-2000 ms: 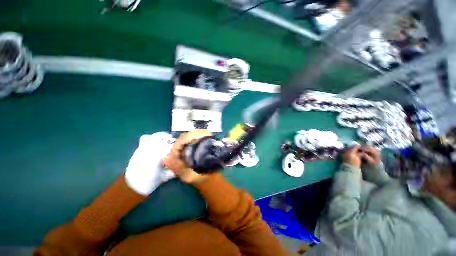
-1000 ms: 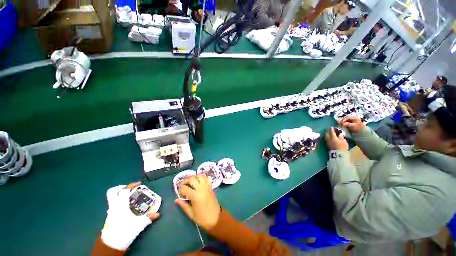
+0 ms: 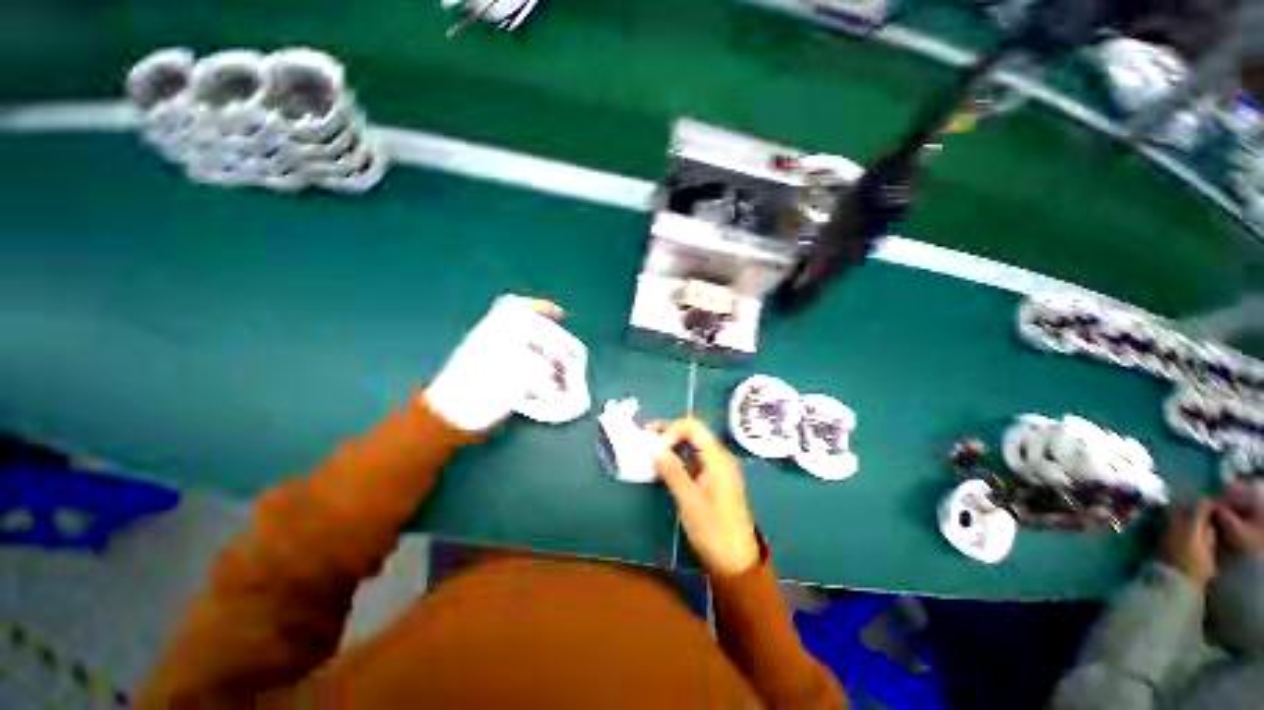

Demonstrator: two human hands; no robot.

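My left hand (image 3: 485, 369), in a white glove, holds a white plastic housing (image 3: 559, 375) with dark and metallic parts inside, over the green bench. My bare right hand (image 3: 704, 486) grips a second white housing (image 3: 627, 441) by its right side; it looks tilted and is blurred. Two more housings with parts inside (image 3: 767, 416) lie side by side to the right of my right hand. The black screwdriver (image 3: 848, 229) hangs blurred beside the screw feeder, touched by neither hand.
The grey metal screw feeder (image 3: 699, 264) stands ahead of my hands. Stacked white rings (image 3: 257, 118) stand at the back left. Waiting housings (image 3: 1081, 465) lie at right, near another person's hands (image 3: 1203, 534). A pale metal edge (image 3: 513, 164) borders the belt.
The view has swung left and down. My right hand has taken hold of a housing and moved it away from the other two. My left hand still holds its housing. The screwdriver hangs free.
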